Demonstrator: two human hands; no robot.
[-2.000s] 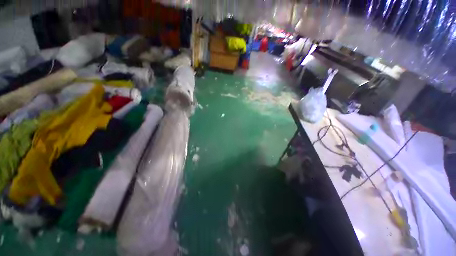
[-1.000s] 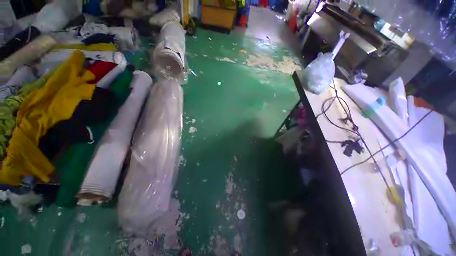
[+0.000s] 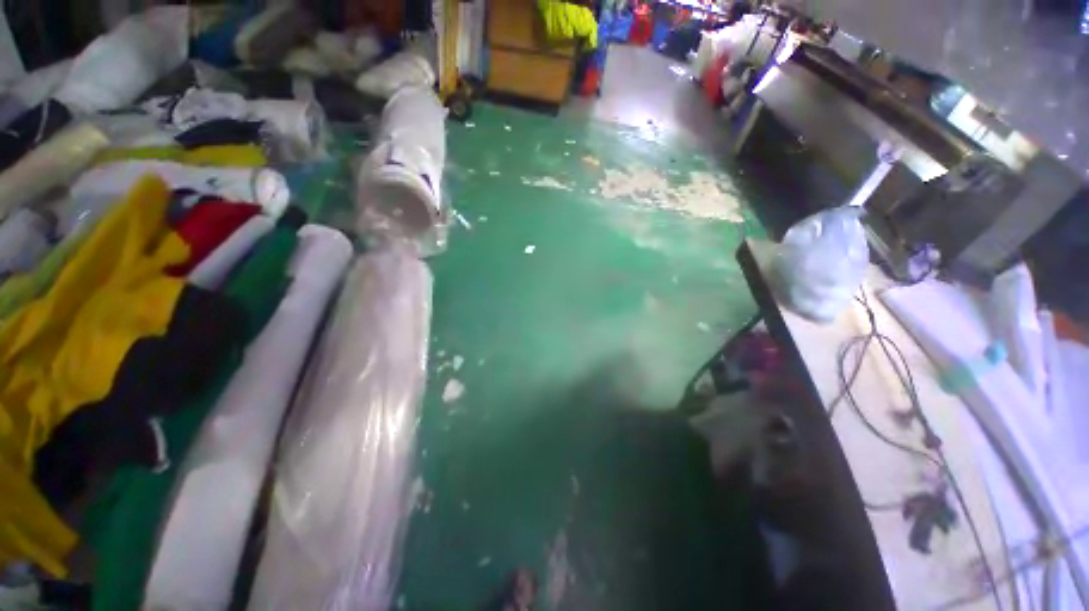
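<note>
Neither of my hands is clearly in view. A small blurred brownish shape shows at the bottom edge, and I cannot tell what it is. Nearest in front of me, a long plastic-wrapped fabric roll (image 3: pixel 346 442) lies on the green floor (image 3: pixel 537 346), with a white fabric roll (image 3: pixel 245 418) beside it on the left. To my right is a white-topped side table (image 3: pixel 878 460) with a dark edge. It holds a knotted pale plastic bag (image 3: pixel 824 263), a looped dark cable (image 3: pixel 890 340), a small black object (image 3: pixel 929 520) and white paper rolls (image 3: pixel 997 406).
Yellow cloth (image 3: pixel 108 346) and dark cloth (image 3: pixel 143 382) lie over rolls at the left. Another wrapped roll (image 3: pixel 404 167) lies farther ahead. Scraps (image 3: pixel 746 430) are under the table. A wooden cabinet (image 3: pixel 522 57) and a long grey machine or table (image 3: pixel 836 119) stand beyond.
The view has moved forward along the floor between the rolls and the table. The bag and table edge appear nearer and further right, and the yellow cloth has shifted left.
</note>
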